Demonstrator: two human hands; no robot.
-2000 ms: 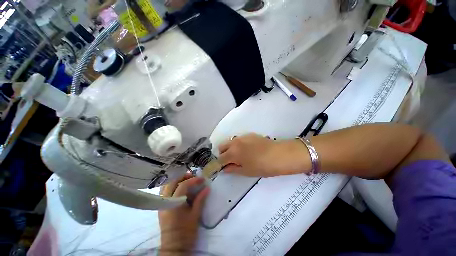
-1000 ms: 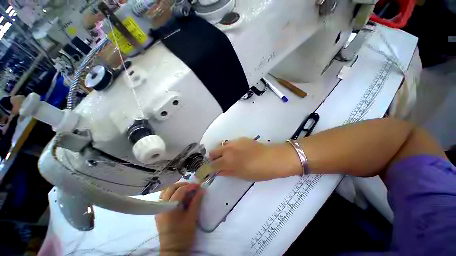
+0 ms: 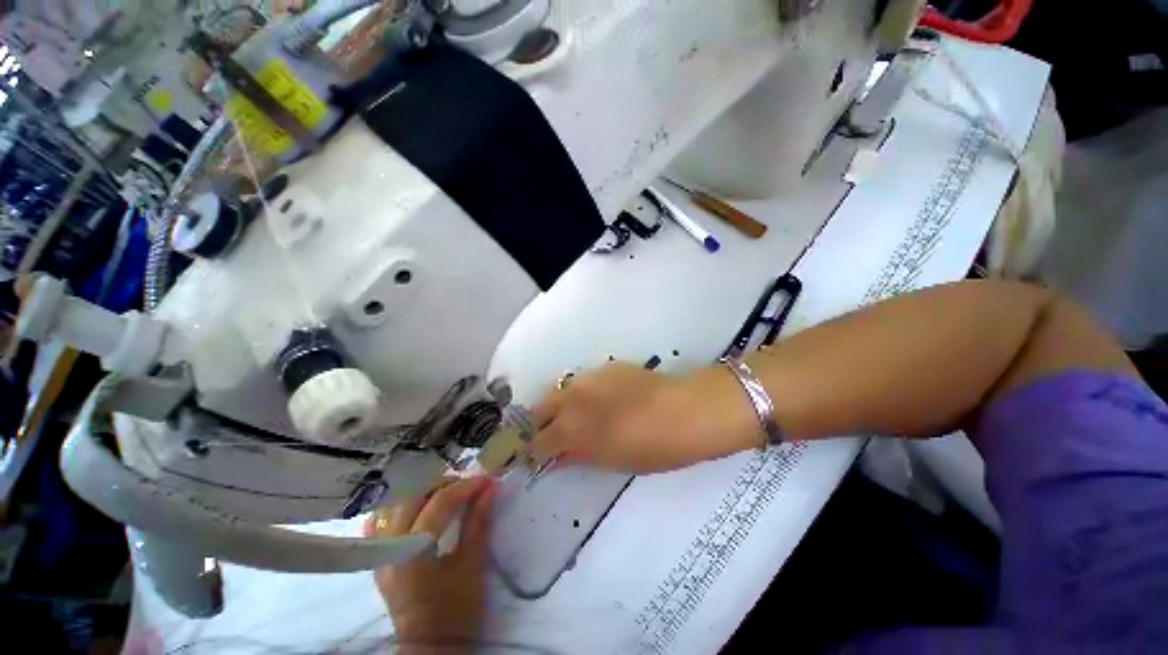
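Observation:
The white sewing machine head (image 3: pixel 423 243) tilts across the view, with its needle area (image 3: pixel 480 435) at lower left. My right hand (image 3: pixel 602 416) reaches in from the right, its fingertips bent beside the needle area and a small blurred beige part. My left hand (image 3: pixel 442 550) comes up from the bottom, its thumb and fingers close together just under the needle area. The machine's curved lever partly covers its fingers. The fingertips of both hands are close together. Blur and machine parts hide whether either hand holds anything.
Black-handled scissors (image 3: pixel 769 314) lie above my right wrist. A white pen (image 3: pixel 687 218), a brown stick (image 3: pixel 728 214) and black loops lie on the machine bed. A printed ruler (image 3: pixel 916 243) follows the table's front edge. Pale cloth (image 3: pixel 1025 205) hangs at right, near a red basket (image 3: pixel 980 23).
The view has shifted, so the machine and table sit further left in the picture. Both hands stay at the needle area, with small finger movements.

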